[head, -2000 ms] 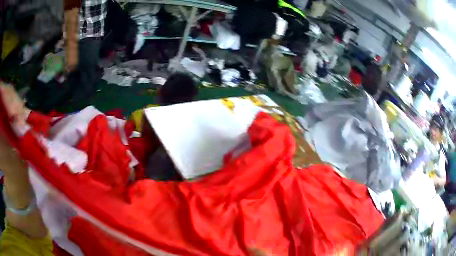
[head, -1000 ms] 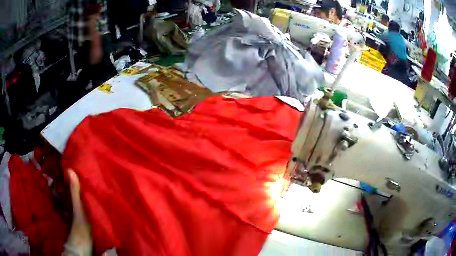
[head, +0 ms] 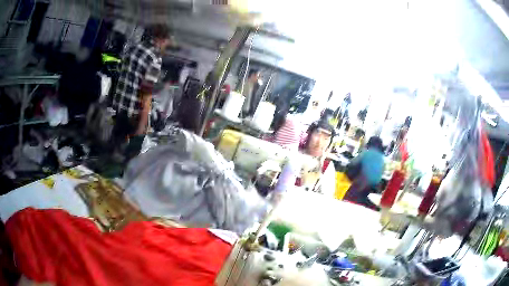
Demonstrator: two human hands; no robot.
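The shiny red fabric [head: 117, 251] lies spread over the near part of the table, cut off by the bottom edge of the picture. The cream-white sewing machine [head: 273, 268] stands to its right; only its top shows, and the needle area is out of the picture. Neither hand can be clearly made out. A small skin-toned patch at the bottom left edge, beside the red fabric, is too cut off and blurred to read.
A grey fabric pile [head: 184, 179] lies behind the red fabric. Brown tape [head: 106, 201] covers part of the white table board [head: 33, 195]. Dark red thread cones [head: 393, 189] stand at the right. A person in a checked shirt [head: 134, 78] stands at the back left; others sit beyond the machines.
The view has tilted up and turned right, so the table and machine sit lower in the picture. The left hand seen at the red fabric's left edge is no longer clearly visible.
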